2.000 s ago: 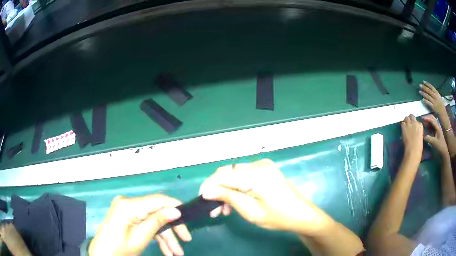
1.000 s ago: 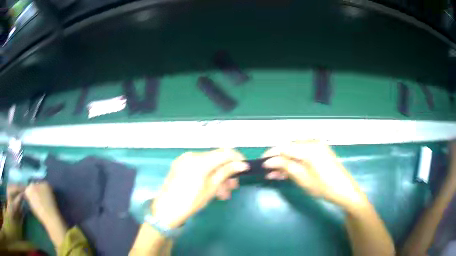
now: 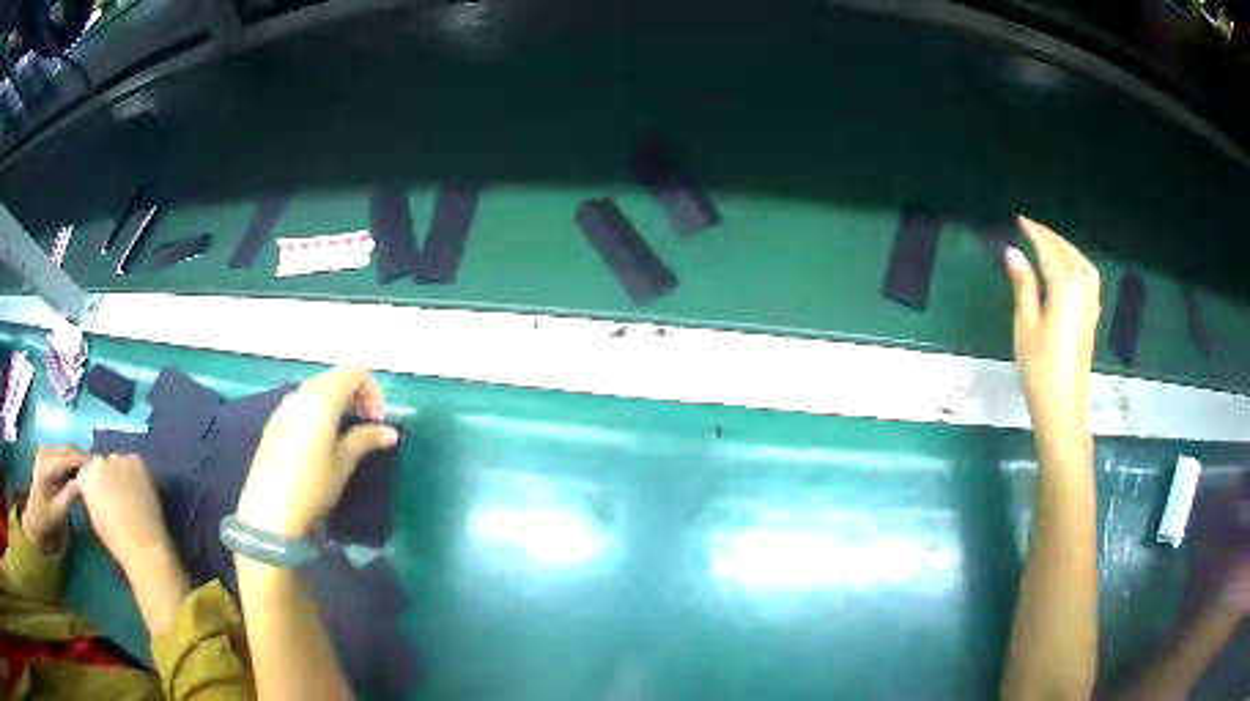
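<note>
My left hand (image 3: 302, 452), with a band at the wrist, is over the pile of dark cut pieces (image 3: 185, 445) on the near table at left. Its thumb and fingertips pinch the edge of a dark cut piece (image 3: 363, 496). My right hand (image 3: 1056, 301) reaches across the white rail over the belt, thumb and fingers apart. A blurred dark strip (image 3: 998, 238) shows just past its fingertips, against the dark belt.
Dark folded strips (image 3: 628, 252) and a red-and-white patterned strip (image 3: 325, 253) lie on the green belt (image 3: 795, 247) beyond the white rail (image 3: 466, 349). A white block (image 3: 1178, 501) lies at right. A neighbour's hands (image 3: 117, 500) are at left; a blurred arm is at lower right.
My hands have moved apart from the strip both held. The left has gone to the pile, the right out over the belt. A dark strip now shows by the right fingertips. The view has shifted.
</note>
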